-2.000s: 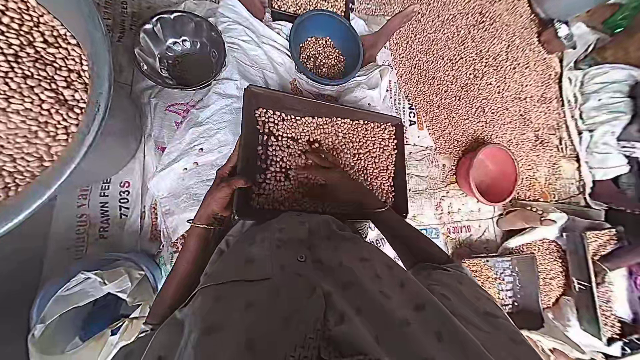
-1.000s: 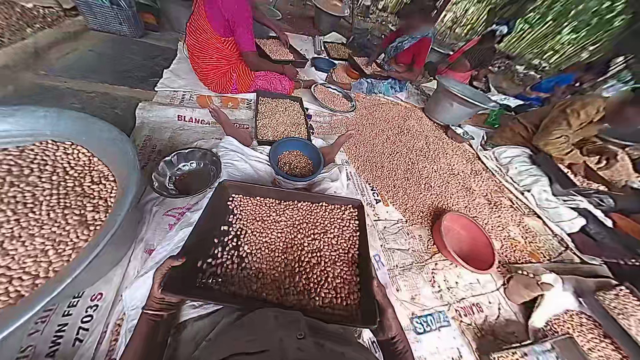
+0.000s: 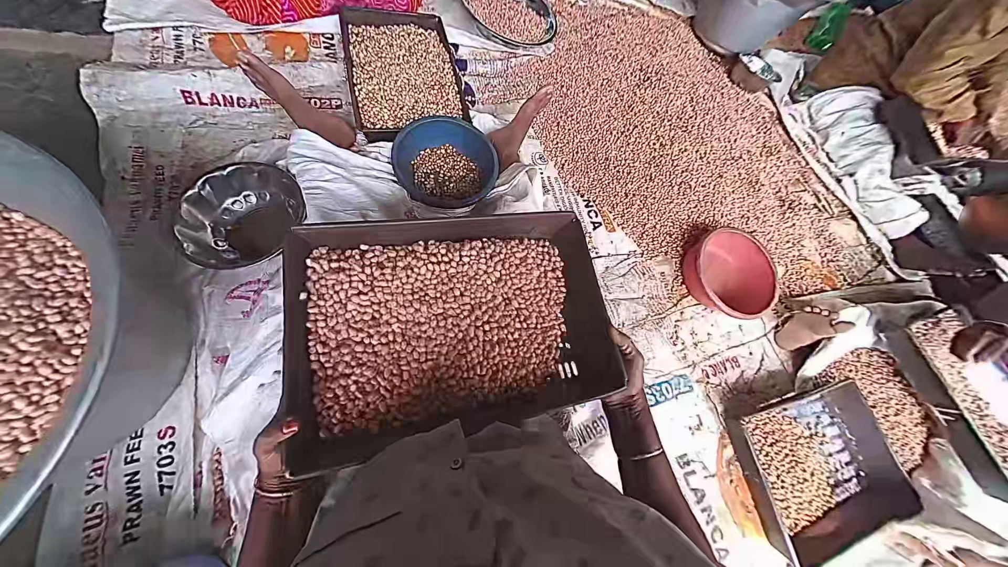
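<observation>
A dark rectangular tray [image 3: 587, 303] filled with reddish-brown shelled nuts [image 3: 437, 331] is held up over my lap. My left hand [image 3: 273, 447] grips its near left corner, and my right hand [image 3: 628, 366] grips its right side near the lower corner. The nuts cover most of the tray; a dark strip of its bottom shows at the right. Just beyond the tray, between my outstretched legs, a blue bowl [image 3: 405, 150] holds a small heap of darker nuts. To its left rests a black fluted bowl [image 3: 197, 213].
A large metal basin [image 3: 102, 315] of nuts stands at the left. Nuts [image 3: 630, 134] lie spread over sacks on the right, with a red plastic bowl [image 3: 736, 272] at their edge. Another filled tray [image 3: 345, 55] lies beyond the blue bowl; a tilted tray [image 3: 874, 488] is at lower right.
My right hand was on the nuts two seconds ago and now grips the tray's right side. The nuts lie differently in the tray, nearer its right side. The view has shifted up and back down.
</observation>
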